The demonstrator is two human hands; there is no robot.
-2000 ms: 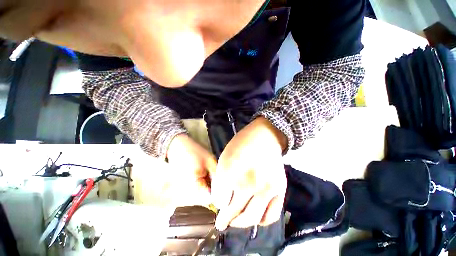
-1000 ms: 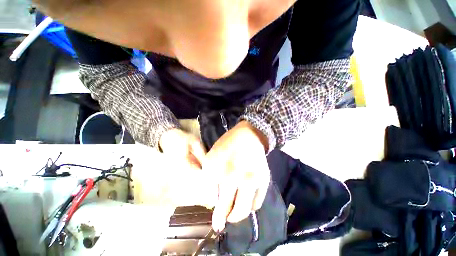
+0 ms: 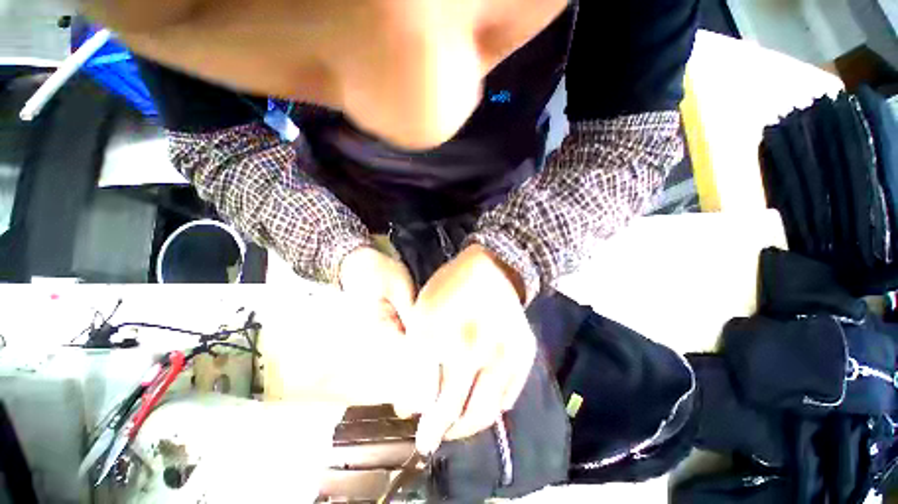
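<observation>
The wearer's body is at the top, so my left hand is on the picture's right. My left hand (image 3: 473, 345) lies over the black bag body (image 3: 537, 433), fingers together and pressing it at the dark metal parts of the needle area (image 3: 409, 472). My right hand (image 3: 379, 285) is beside it, overexposed and partly covered by my left; its fingertips and grip are unclear. The bag body spreads right, with a pale zipper (image 3: 505, 448), a curved pale line and a small yellowish tab (image 3: 574, 405).
The white machine head (image 3: 226, 448) is lower left, with red-handled snips (image 3: 148, 409) on it. Black thread and guides (image 3: 103, 335) are above. Black bags (image 3: 788, 364) and a black stack (image 3: 822, 182) lie at right. A round bin (image 3: 201, 254) stands beyond the pale table (image 3: 670, 266).
Over two seconds, my left hand has shifted slightly left and up, and the cloth has turned and spread, exposing the zipper and tab. Since one second ago my right hand has moved slightly right.
</observation>
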